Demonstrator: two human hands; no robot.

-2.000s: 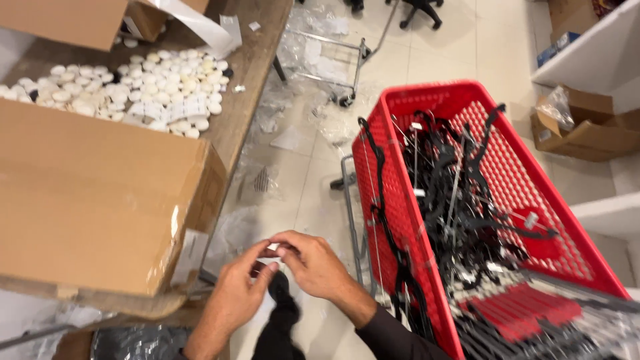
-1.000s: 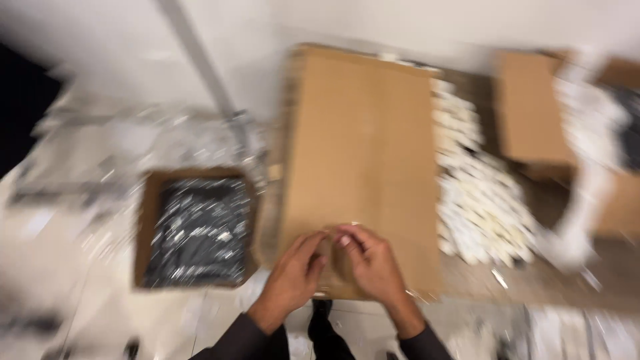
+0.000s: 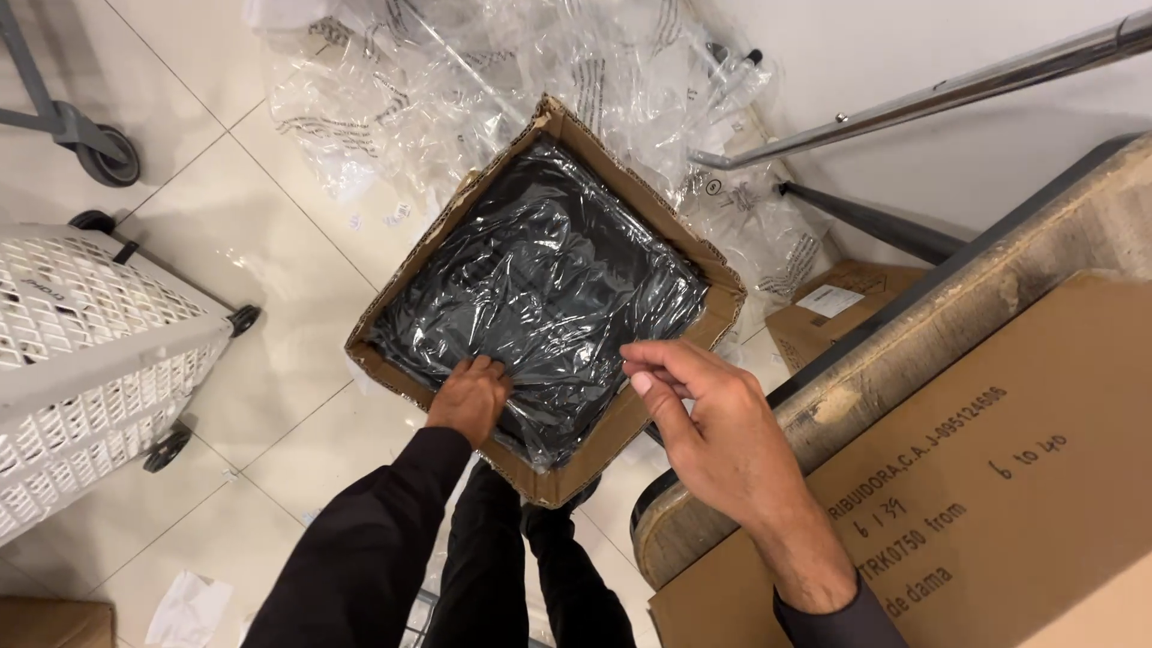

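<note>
An open cardboard box (image 3: 727, 297) stands below me, filled with black goods in clear plastic wrap (image 3: 549, 270). My left hand (image 3: 472, 396) rests on the near left part of that wrap, fingers bent and pressed into the plastic; whether it pinches the film I cannot tell. Above the box's right side is my right hand (image 3: 711, 418), thumb and forefinger a little apart, with nothing visible between them.
On the right a worn wooden table (image 3: 837, 405) carries a large closed cardboard box (image 3: 981, 450) bearing writing. Another carton (image 3: 841, 301) sits beneath it. Crumpled clear plastic bags (image 3: 405, 117) cover the floor beyond. A white basket cart (image 3: 99, 369) on wheels stands left, near a metal rail (image 3: 945, 85).
My hands, close together in both earlier frames, are now apart, the left one on the wrapped goods. The view has swung from the red cart past the table to the open box.
</note>
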